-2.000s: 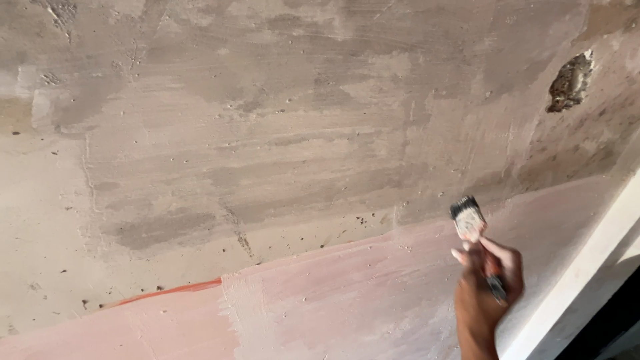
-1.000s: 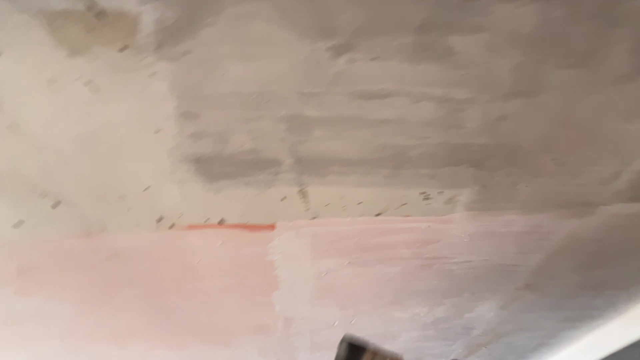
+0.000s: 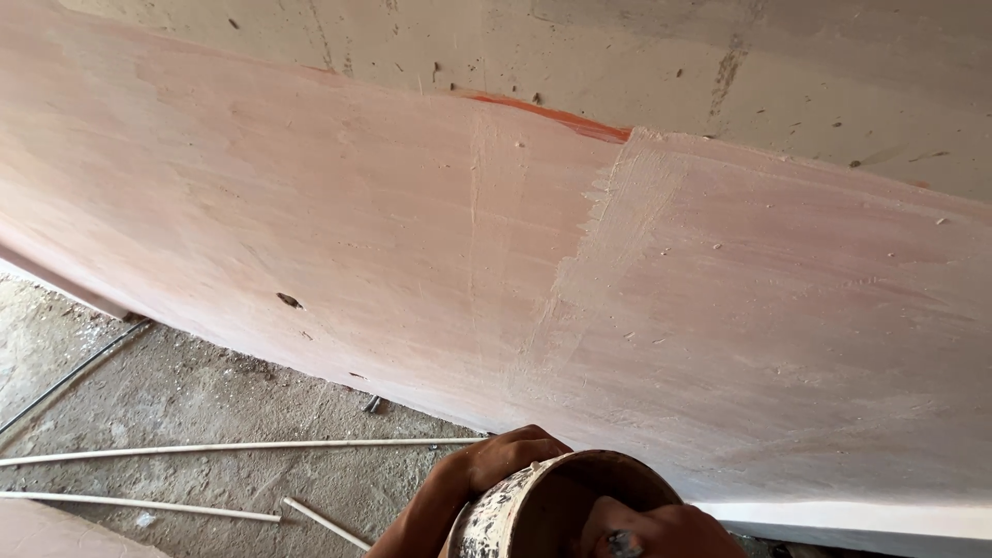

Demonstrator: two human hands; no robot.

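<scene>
At the bottom of the head view, a paint-spattered round container (image 3: 496, 511) is tilted with its mouth toward the camera. My left hand (image 3: 515, 457) is wrapped round its outer side, near the rim. My right hand (image 3: 659, 531) is at the mouth of the container, closed on the paintbrush, of which only a dark, whitish-smeared end (image 3: 622, 542) shows; the bristles are hidden. Behind them rises a wall (image 3: 387, 232) with pinkish paint on its lower part and bare beige plaster above. A red-orange streak (image 3: 558, 116) lies along the border between the two.
Rough concrete floor (image 3: 232, 403) spreads at lower left. Long thin white pipes (image 3: 232, 447) and a dark cable (image 3: 70, 377) lie on it. A small hole (image 3: 288, 300) marks the wall. A pale ledge (image 3: 852, 518) runs along the lower right.
My right hand, earlier holding the paintbrush up against the wall, is now down at the container. The container and my left hand have come into view. The view has swung down and left.
</scene>
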